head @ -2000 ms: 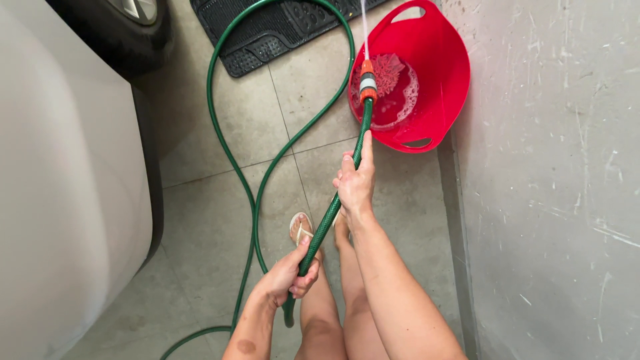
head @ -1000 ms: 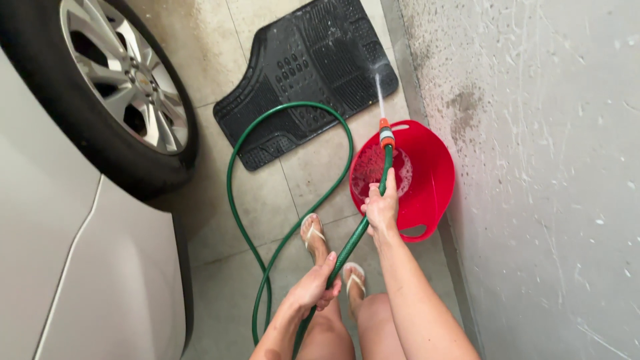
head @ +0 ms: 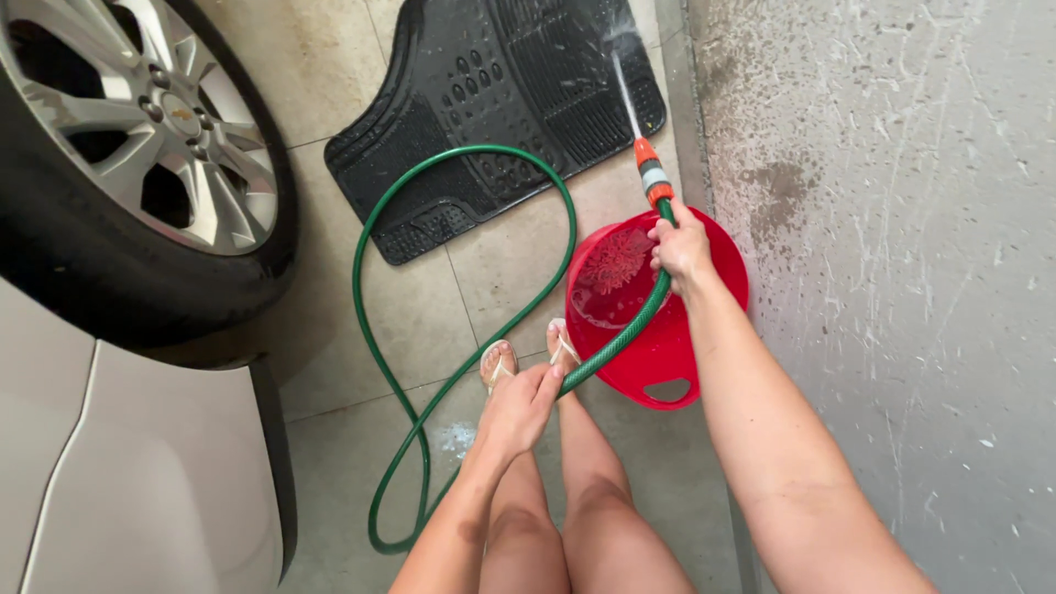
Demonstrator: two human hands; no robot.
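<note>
My right hand point(head: 683, 250) grips a green garden hose point(head: 615, 346) just behind its orange and grey nozzle point(head: 652, 173). Farther back along the same hose, my left hand point(head: 521, 406) is closed around it. A jet of water leaves the nozzle and splashes on the upper right part of a black rubber car mat point(head: 495, 99) lying on the floor. Below my right hand stands a red flexible tub point(head: 734, 272) with soapy water and a pink chenille wash mitt or sponge point(head: 615, 260) in it. The rest of the hose loops over the floor and the mat's lower edge.
A car wheel point(head: 177, 115) and the car's pale body panel point(head: 157, 462) take up the left side. A grey, scuffed wall point(head: 891, 206) stands close on the right, beside the tub. My feet in flip-flops point(head: 499, 363) are on the tiled floor point(head: 363, 313), near the hose loop.
The nozzle has moved from over the red tub to beyond its rim, and the water now strikes the mat. The view has shifted forward, showing more of the wheel and mat.
</note>
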